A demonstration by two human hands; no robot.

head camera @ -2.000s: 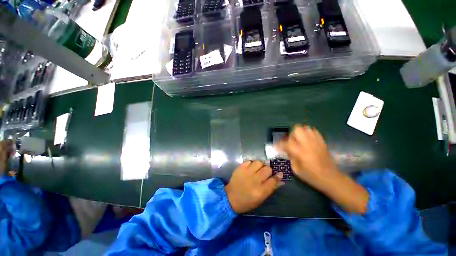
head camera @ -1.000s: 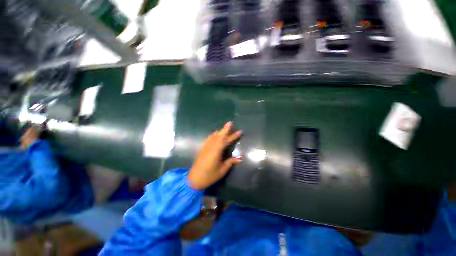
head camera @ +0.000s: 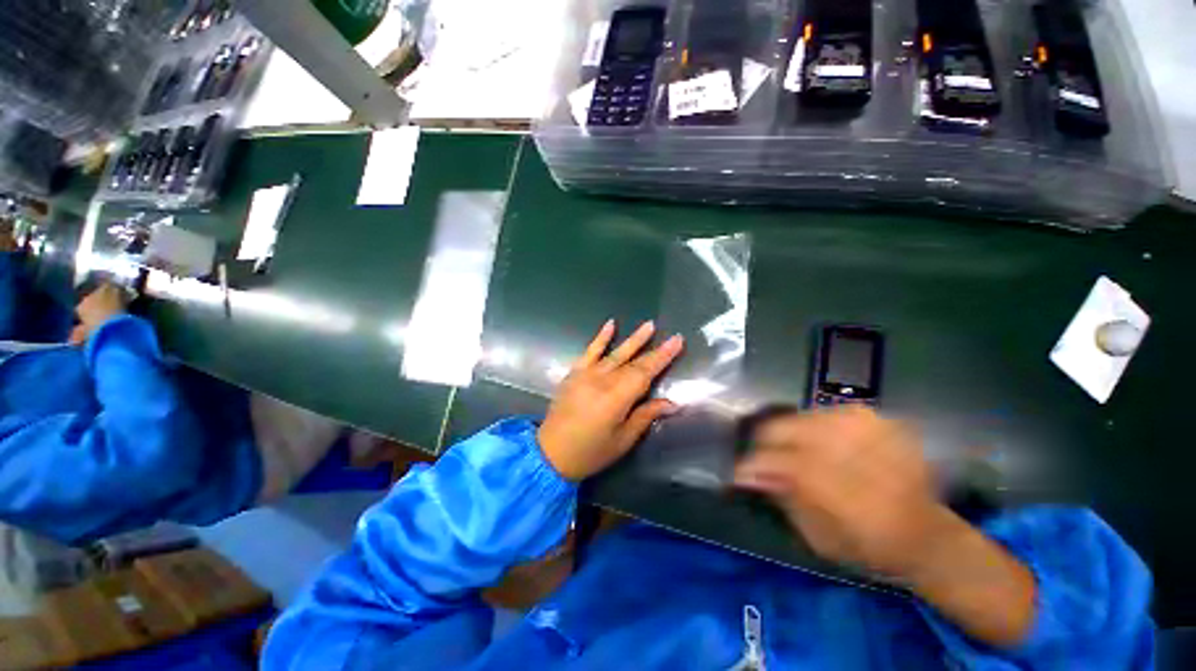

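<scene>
A black keypad phone (head camera: 850, 367) lies face up on the green mat, its keys mostly hidden behind my right hand. A clear shiny film strip (head camera: 715, 308) lies left of it. My left hand (head camera: 607, 404) is flat with fingers spread, its fingertips at the strip's lower left edge, holding nothing. My right hand (head camera: 839, 479) is blurred, just below and over the phone's lower part, fingertips pointing left toward the lower end of the strip. Whether it pinches a piece of film cannot be told.
A ribbed clear tray (head camera: 839, 177) with phones stands at the back. A white card (head camera: 1099, 344) with a round cap lies right. A pale strip (head camera: 453, 288) and paper slips (head camera: 390, 167) lie left. Another worker's blue sleeve (head camera: 131, 420) is at far left.
The view has shifted. My right hand, out of sight one second ago, has come in over the phone's lower part. My left hand stays by the film strip, whose upper part now looks creased or raised.
</scene>
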